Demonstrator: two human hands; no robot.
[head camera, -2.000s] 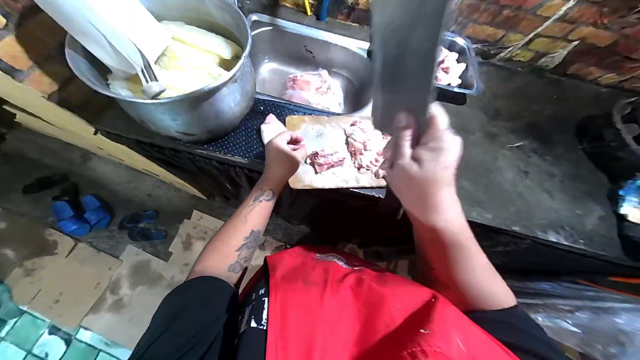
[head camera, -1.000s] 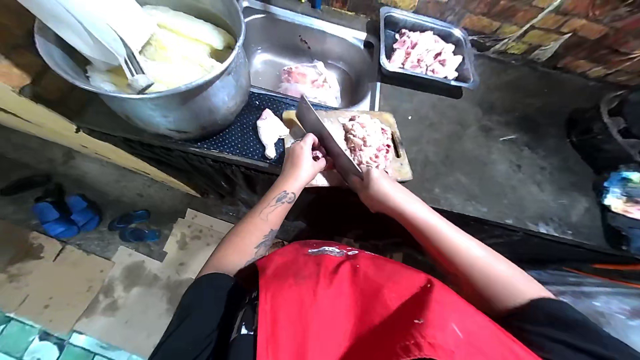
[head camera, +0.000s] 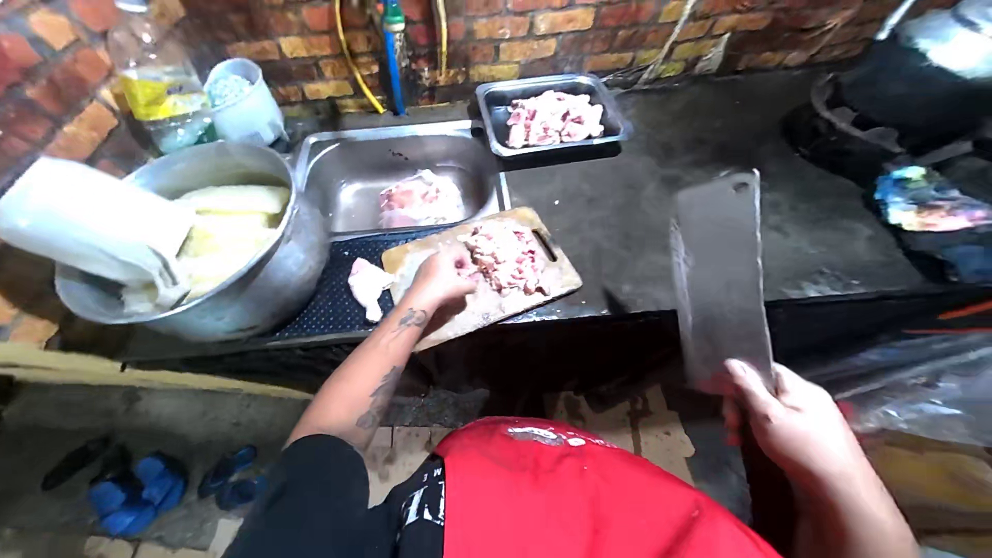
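My right hand (head camera: 783, 418) grips a cleaver (head camera: 721, 279), its broad blade raised upright in front of the counter's edge, right of the cutting board (head camera: 457, 322). Over the board, my left hand (head camera: 446, 279) reaches in with bent fingers at the left side of a pile of chopped raw meat (head camera: 508, 256); whether it holds a piece cannot be seen. A raw poultry piece (head camera: 369, 288) lies left of the board on a dark dotted mat (head camera: 329, 298). More raw meat (head camera: 421, 200) rests in the steel sink (head camera: 341, 182).
Behind the board, a metal tray (head camera: 554, 85) holds cut meat pieces. A large metal pot (head camera: 298, 256) with pale contents and a white plastic container (head camera: 93, 221) stands at left. A bottle (head camera: 163, 85) and a plastic cup (head camera: 244, 105) are behind it. A brick wall backs the counter.
My right hand has moved away from the board to the right with the cleaver. One second ago the blade was over the board, beside my left hand. The view has shifted.
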